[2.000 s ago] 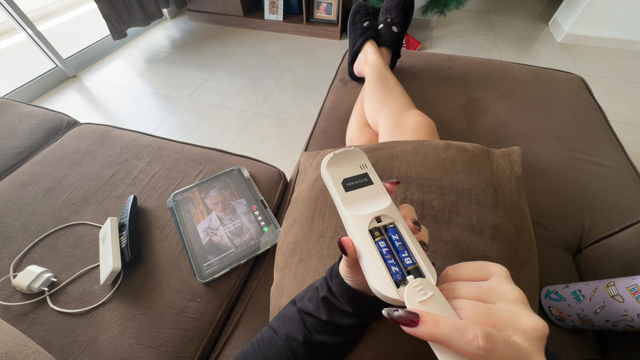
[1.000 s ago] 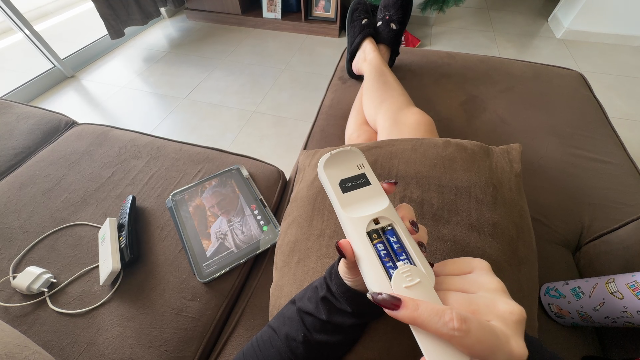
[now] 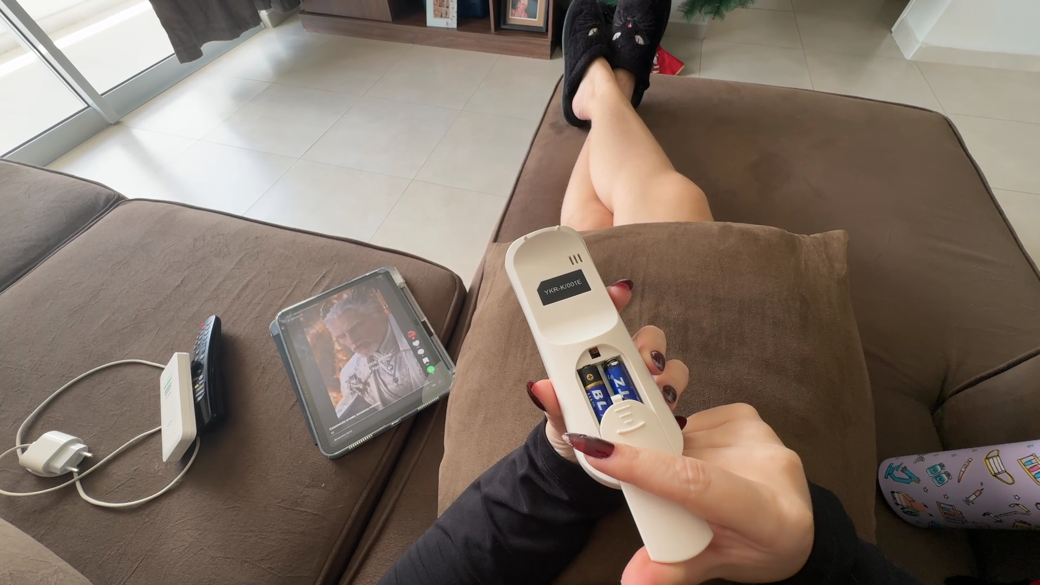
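Note:
A white remote control (image 3: 561, 325) lies back side up in my left hand (image 3: 662, 366), whose fingers wrap around it from beneath. In its battery bay two blue and black batteries (image 3: 608, 386) show at their upper ends. The white battery cover (image 3: 666, 520) lies over the lower part of the bay and sticks out past the remote's bottom end. My right hand (image 3: 723, 487) holds this cover, the thumb on top near its rounded tip. Below the remote is a brown cushion (image 3: 756, 325) on my lap.
On the brown sofa (image 3: 162, 268) at left are a tablet (image 3: 374, 357) showing a picture, a black remote (image 3: 210, 366), a white device (image 3: 175, 406) and a white plug adapter (image 3: 55, 453) with cable. A patterned lilac item (image 3: 967, 483) is at right. My legs rest stretched out, in black slippers (image 3: 589, 49).
The battery cover has slid up along the remote and now hides more of the batteries. My right hand has moved up with it, while my left hand keeps its hold on the remote.

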